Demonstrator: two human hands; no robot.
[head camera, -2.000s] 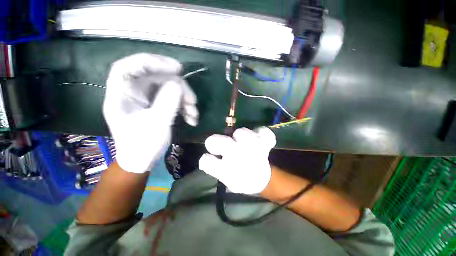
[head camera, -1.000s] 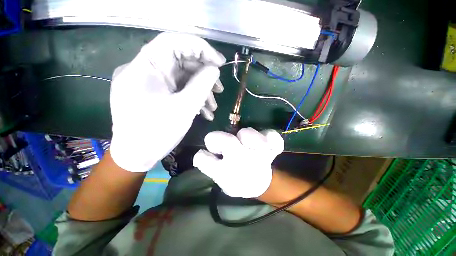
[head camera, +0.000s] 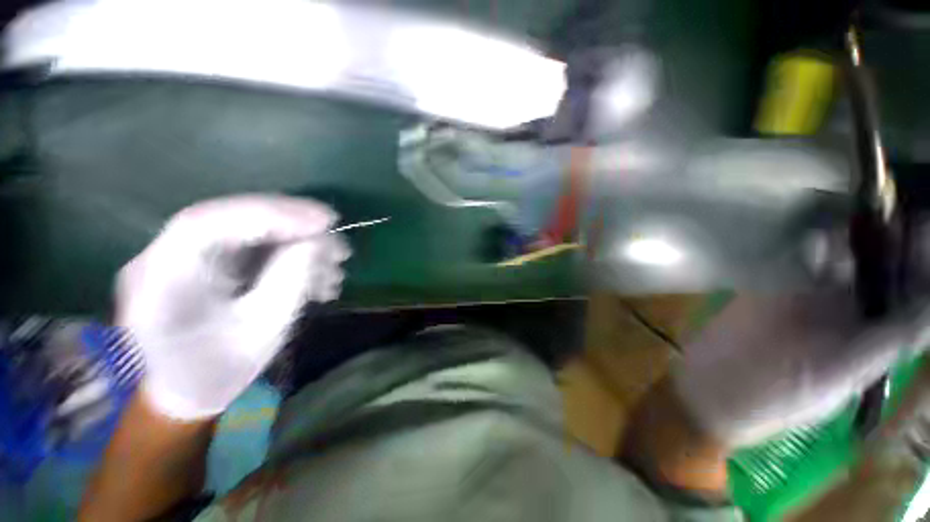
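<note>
The frame is blurred. My gloved left hand (head camera: 229, 296) is above the bench's front edge, pinching the solder wire (head camera: 359, 224), whose end sticks out to the right. My gloved right hand (head camera: 795, 357) is at the far right, strongly blurred, around the handle of the soldering iron (head camera: 869, 153), which points up. The long silver unit (head camera: 286, 51) lies crosswise at the back, with its motor (head camera: 627, 87) at the right end. White wire (head camera: 433, 184), blue wires and red wires (head camera: 569, 199) hang from it towards a yellowish circuit board (head camera: 540, 255).
A yellow block (head camera: 795, 94) is at the back right beside the iron. A green crate (head camera: 790, 469) is at the lower right, next to a brown cardboard surface (head camera: 597, 398). Blue crates (head camera: 31, 408) with blurred parts are at the lower left.
My right hand has moved the iron away from the wires to the far right. My left hand has drawn back left and down with the solder wire. The unit appears further left in view.
</note>
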